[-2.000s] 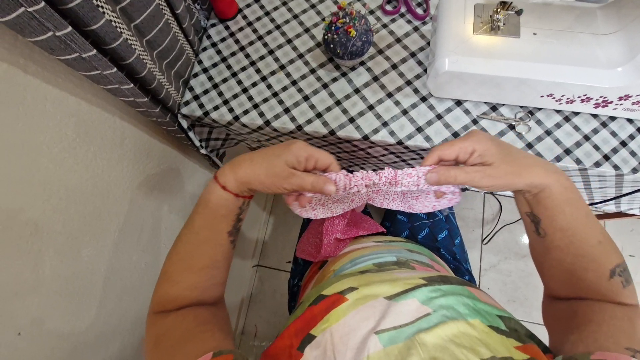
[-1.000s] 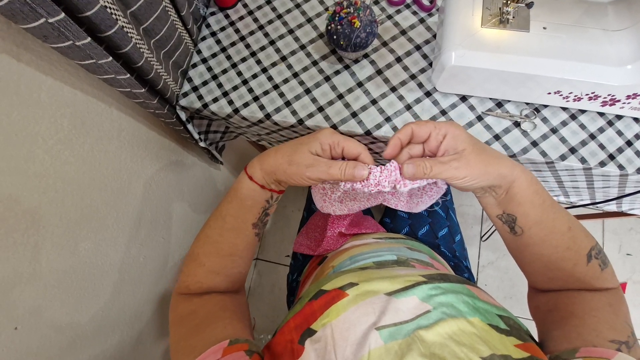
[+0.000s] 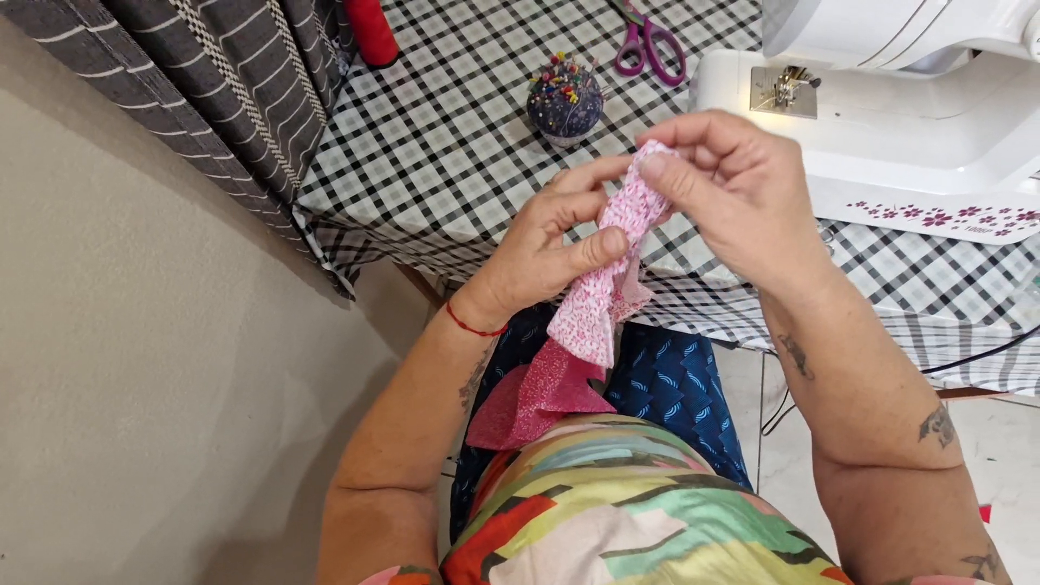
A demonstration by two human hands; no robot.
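A pink-and-white patterned fabric piece (image 3: 597, 301) hangs at a slant between my hands, over the table's front edge. My left hand (image 3: 561, 236) grips it around the middle, thumb on top. At its upper end, my right hand (image 3: 723, 195) pinches it between thumb and fingers. Darker pink fabric (image 3: 544, 398) lies on my lap just below; whether the two are joined I cannot tell. A dark pincushion (image 3: 565, 106) full of colourful pins stands beyond my left hand. Purple-handled scissors (image 3: 650, 50) lie to its right.
A white sewing machine (image 3: 918, 175) with its light on stands at the right of the table with a checked cloth (image 3: 439, 106). A red thread spool (image 3: 371, 32) is at the back left, beside a striped dark curtain (image 3: 236, 106). A black cord (image 3: 983, 353) hangs at the right.
My hands have moved up over the table's front edge. The patterned fabric, held level before, now slants upward to the right, my right hand at its upper end.
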